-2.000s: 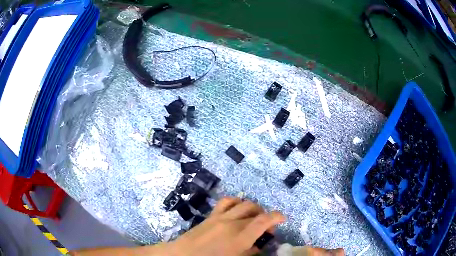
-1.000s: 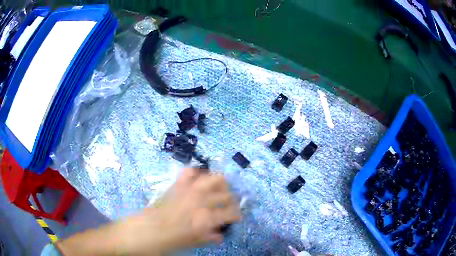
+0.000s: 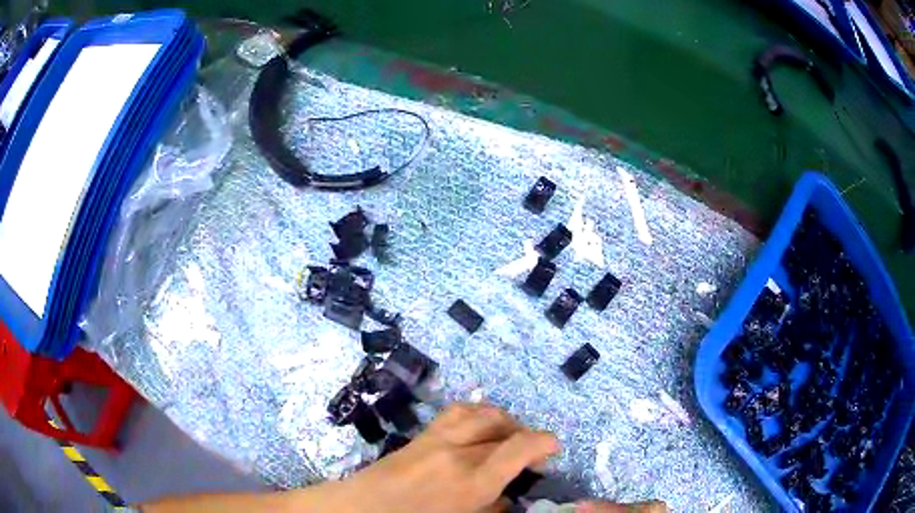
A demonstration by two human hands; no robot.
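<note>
My left hand is at the bottom centre with its fingers closed around a small black part, partly hidden by the fingers. My right hand shows only as fingertips at the bottom edge, close to that part, cut off by the frame; its hold cannot be told. Small black plastic parts lie heaped just left of and beyond my left hand. Several separate black parts lie on the bubble-wrap mat right of centre. A black band with a thin wire loop lies at the far left of the mat.
A blue bin full of small black parts stands at right. Stacked blue trays with white lining, clear plastic bag and red stool are at left. White scraps lie on the mat. A green conveyor runs beyond.
One second ago my left hand was blurred over the heap; it has moved down and right, beside my right fingertips. One more separate black part lies on the mat than two seconds ago.
</note>
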